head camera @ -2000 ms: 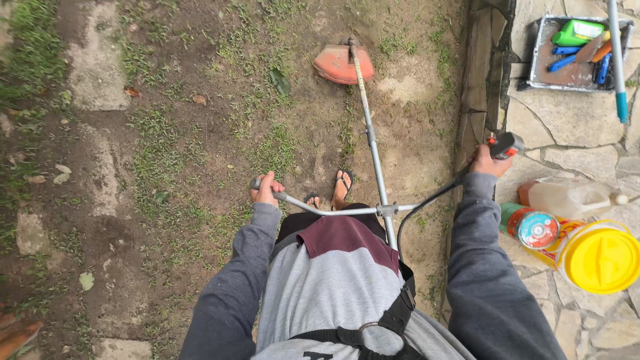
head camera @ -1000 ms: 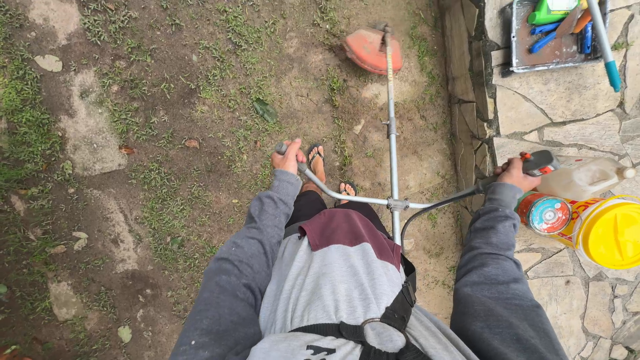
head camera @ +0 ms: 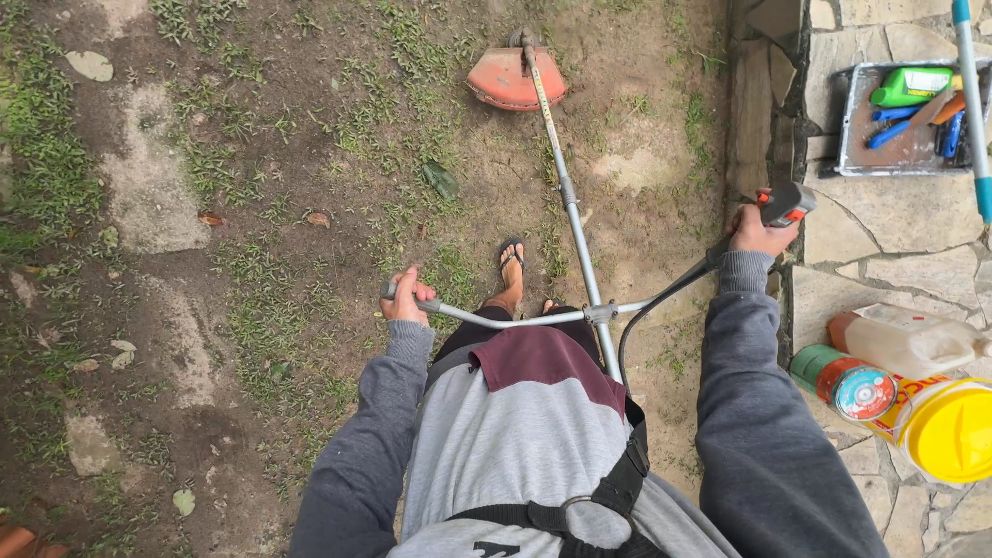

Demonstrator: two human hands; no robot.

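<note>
My left hand (head camera: 406,296) is closed around the left handle grip of a brush cutter's handlebar (head camera: 488,319). On the other side, my right hand (head camera: 756,232) holds the brush cutter's throttle grip (head camera: 787,204), grey with orange-red controls. The metal shaft (head camera: 577,232) runs forward from the handlebar clamp (head camera: 599,313) to an orange-red guard (head camera: 515,77), over bare soil and patchy grass. A black harness strap (head camera: 629,457) crosses my torso. My feet, in flip-flops (head camera: 511,252), stand just ahead of the handlebar.
A stone-paved ledge (head camera: 860,294) edges the ground on the right. It bears a paint tray (head camera: 852,132) with tools, a teal-ended pole (head camera: 970,93), a plastic jug (head camera: 899,339), a tin can (head camera: 821,373) and a yellow-lidded bucket (head camera: 953,430). Stone slabs (head camera: 151,170) lie at left.
The guard end of the brush cutter has swung to the left since one second ago. Both hands have kept their hold on the grips.
</note>
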